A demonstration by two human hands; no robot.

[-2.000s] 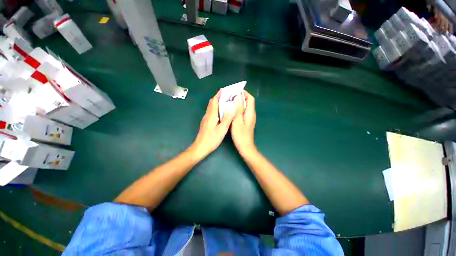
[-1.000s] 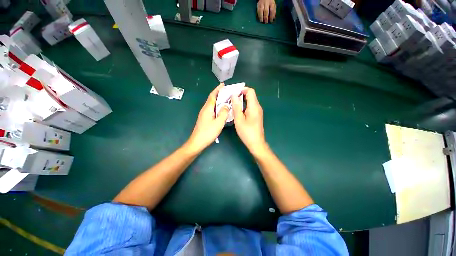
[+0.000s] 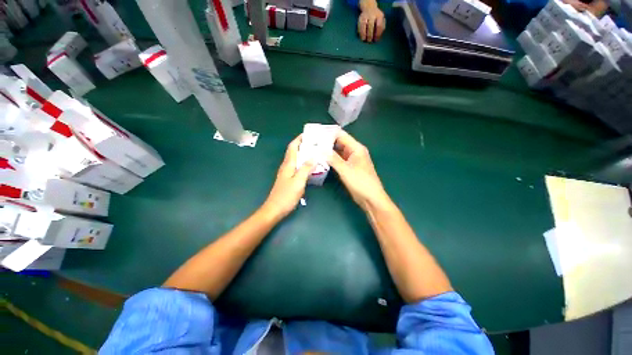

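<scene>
A small white carton [image 3: 319, 143] is held between my two bare hands over the middle of the table. A bit of red band shows near its lower end, and its upper end looks flat. My left hand [image 3: 287, 182] grips its left side. My right hand [image 3: 355, 166] touches its right side with the fingers. The carton's underside and any contents are hidden. Another white carton with a red band [image 3: 349, 98] stands just beyond my right hand, not touching it.
Piled cartons [image 3: 104, 142] lie at left, some with flaps up. A metal post [image 3: 201, 76] stands left of centre, with cartons around it. A scale [image 3: 461, 41] bears a carton at the far side. Stacked cartons [image 3: 575, 52] stand far right, a cream board [image 3: 596, 243] at right. Other people's hands show beyond.
The carton in my hands has turned to show a flat white face and a red band low down. The standing carton is further right. More cartons show by the post.
</scene>
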